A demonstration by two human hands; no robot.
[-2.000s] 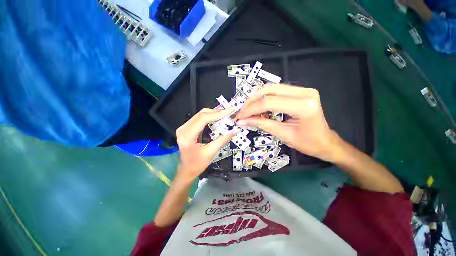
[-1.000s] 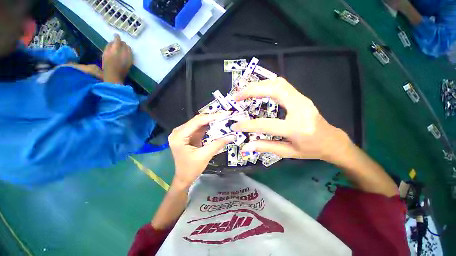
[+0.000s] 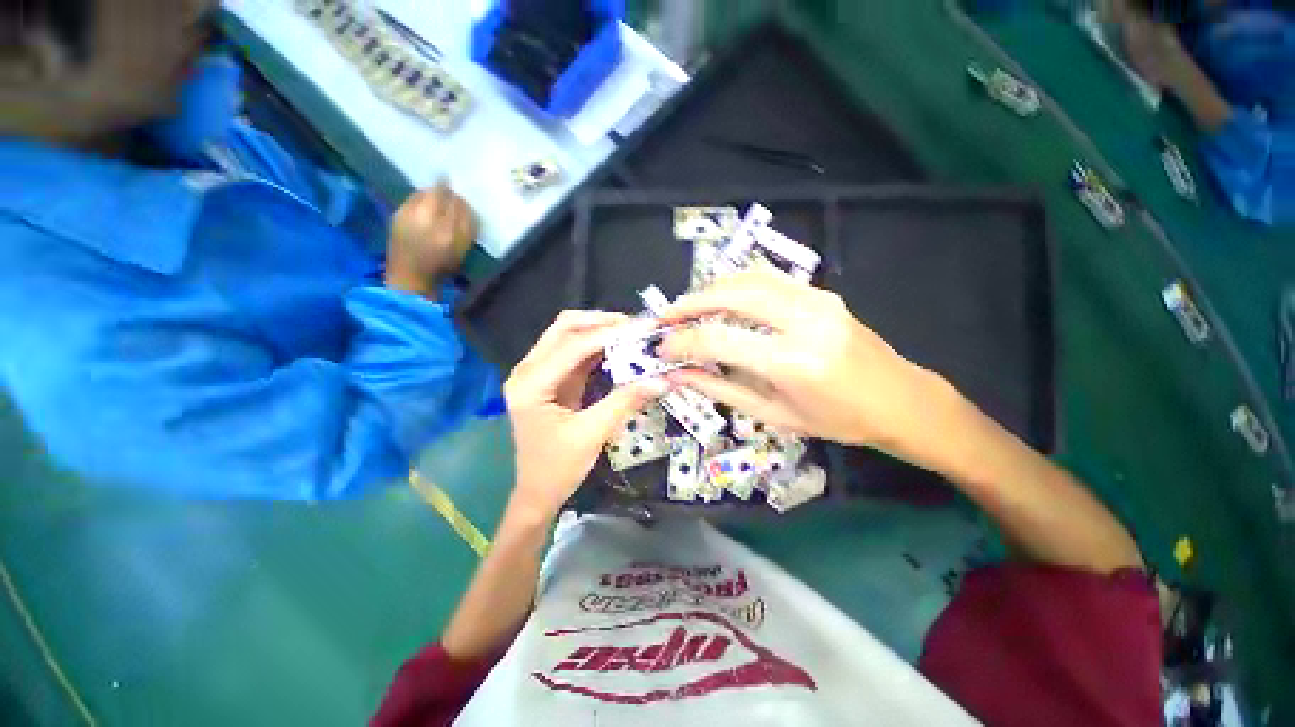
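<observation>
Many pale module plates (image 3: pixel 696 412) with dark spots lie piled in the left compartment of a black divided tray (image 3: pixel 937 313). My left hand (image 3: pixel 561 412) holds one plate (image 3: pixel 625 352) between thumb and fingers above the pile. My right hand (image 3: pixel 817 355) reaches over the pile from the right, its fingertips at the right end of that plate. Its fingertips partly overlap the plate, and whether they pinch a small part is too blurred to tell.
A second black tray (image 3: pixel 753 100) lies partly under the first, with thin dark tweezers (image 3: pixel 774 154) on it. A blue bin (image 3: pixel 585 64) and plate row (image 3: pixel 398 71) stand on a white surface. A blue-sleeved person (image 3: pixel 256 327) is at left, another (image 3: pixel 1250 128) upper right.
The neighbour's arm and hand have come into view at left since the first frame. My right fingers, spread over the pile one second ago, are now closer together at the plate in my left hand.
</observation>
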